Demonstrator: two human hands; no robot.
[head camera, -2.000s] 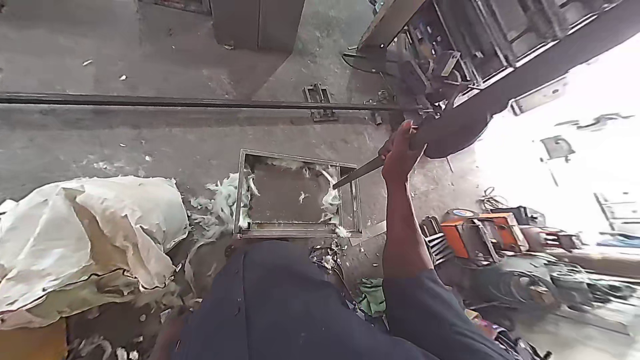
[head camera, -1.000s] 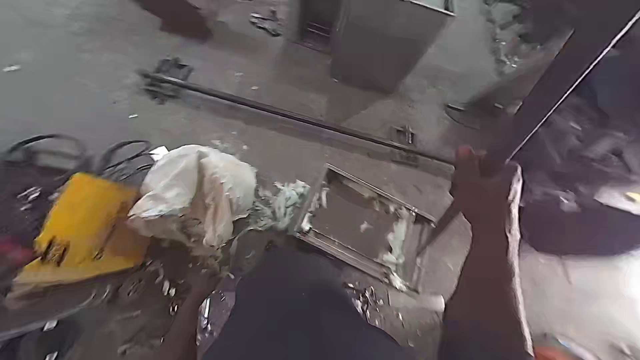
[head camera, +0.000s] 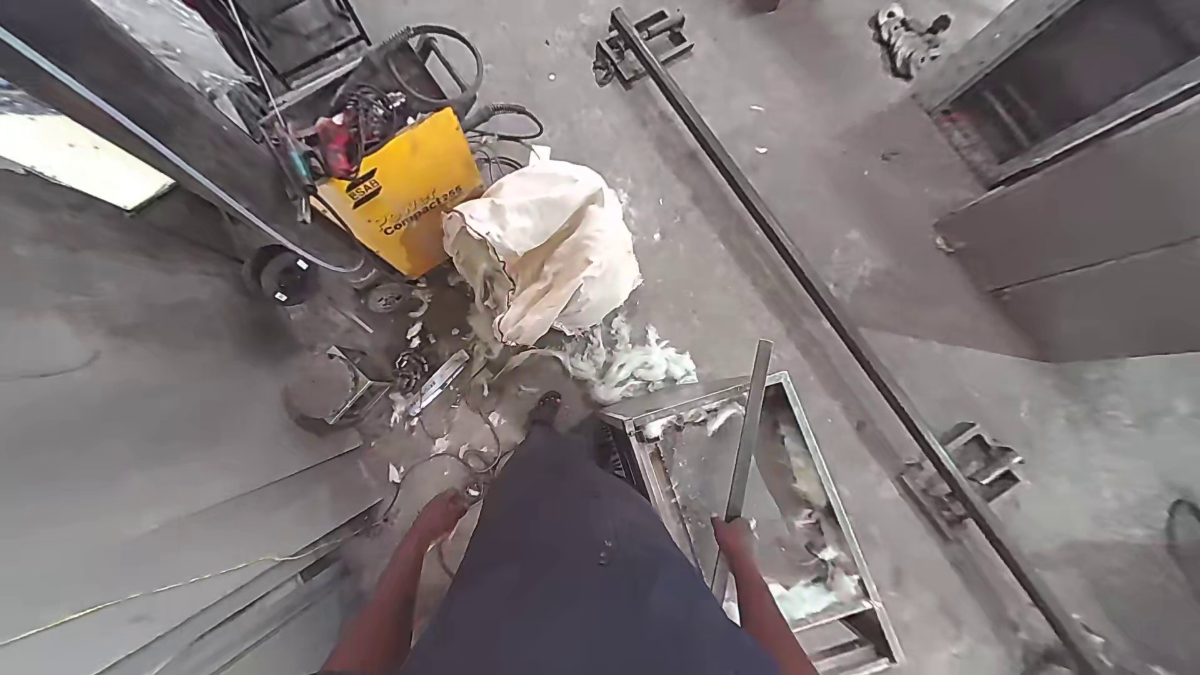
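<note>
My right hand (head camera: 734, 536) is closed around a flat metal bar (head camera: 748, 441), which slants above an open rectangular metal frame (head camera: 830, 483) on the floor. White fibrous wadding (head camera: 817, 600) lies inside the frame, and more wadding (head camera: 633, 364) is heaped on the floor by its corner. My left hand (head camera: 441, 516) hangs low on the left, near a thin cable and scraps on the floor; its fingers are too blurred to tell whether it holds anything.
A white cloth sack (head camera: 562, 253) stands against a yellow ESAB welding machine (head camera: 403, 192). A long metal bar (head camera: 797, 262) rests on small metal supports (head camera: 975, 464). Grey metal cabinets (head camera: 1078, 253) stand at the right, a large grey sheet (head camera: 141, 450) at the left.
The view has swung left, bringing the yellow machine fully in. My right hand, raised around a bar two seconds ago, is now lower, over the frame. My left hand has come plainly into sight.
</note>
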